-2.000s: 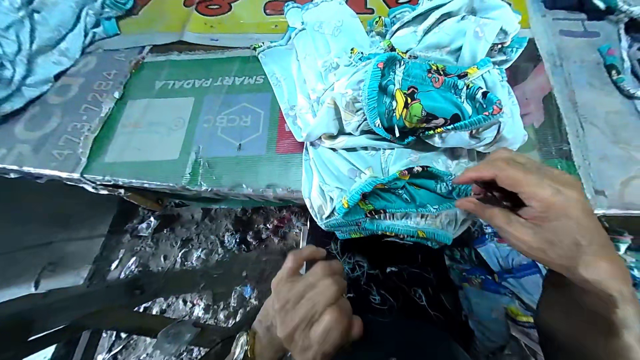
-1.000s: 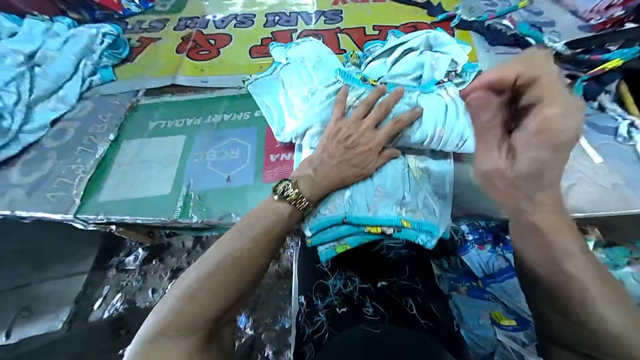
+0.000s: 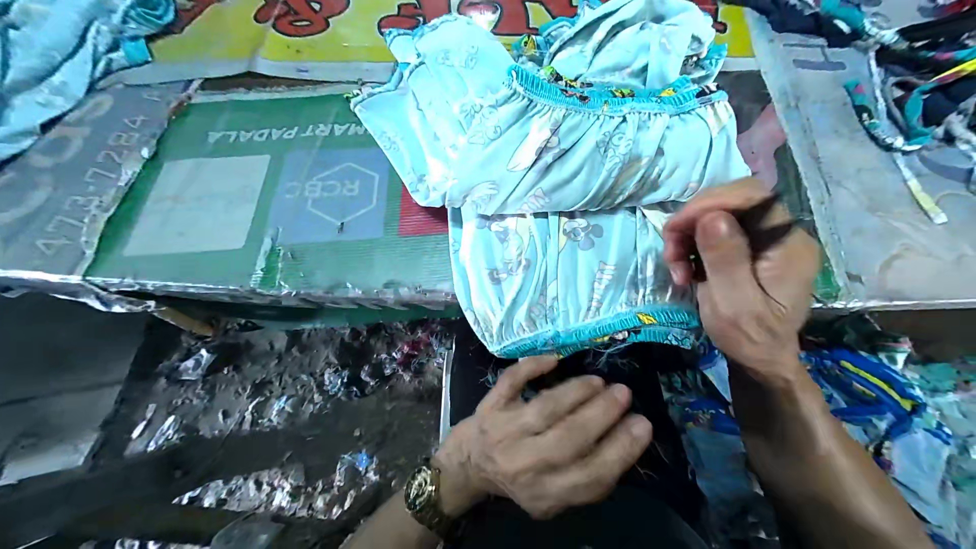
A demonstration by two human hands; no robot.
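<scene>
Light-blue printed garments with teal gathered elastic edges (image 3: pixel 564 168) lie in a pile on the table, the lowest one hanging over its front edge. My left hand (image 3: pixel 557 442), with a gold watch (image 3: pixel 423 496) at the wrist, is just below the teal hem of that lowest garment, its index fingertip at the hem. Its fingers are slightly apart, and whether it pinches cloth cannot be told. My right hand (image 3: pixel 743 267) is curled at the right side of the pile, over the garment's edge. It is blurred, and its fingertips are partly hidden, so any grip is unclear.
The table is covered by a green printed board (image 3: pixel 206 206) and a yellow banner (image 3: pixel 343 46). More light-blue cloth (image 3: pixel 61 69) lies at the far left, with dark and teal fabric strips (image 3: pixel 907 99) at the right. Scraps (image 3: pixel 290 381) litter the ground; blue cloth (image 3: pixel 877 412) lies below right.
My left hand has come off the top of the pile and down to the front hem. My right hand has moved down beside the pile. The upper garment's teal edge now shows across the pile.
</scene>
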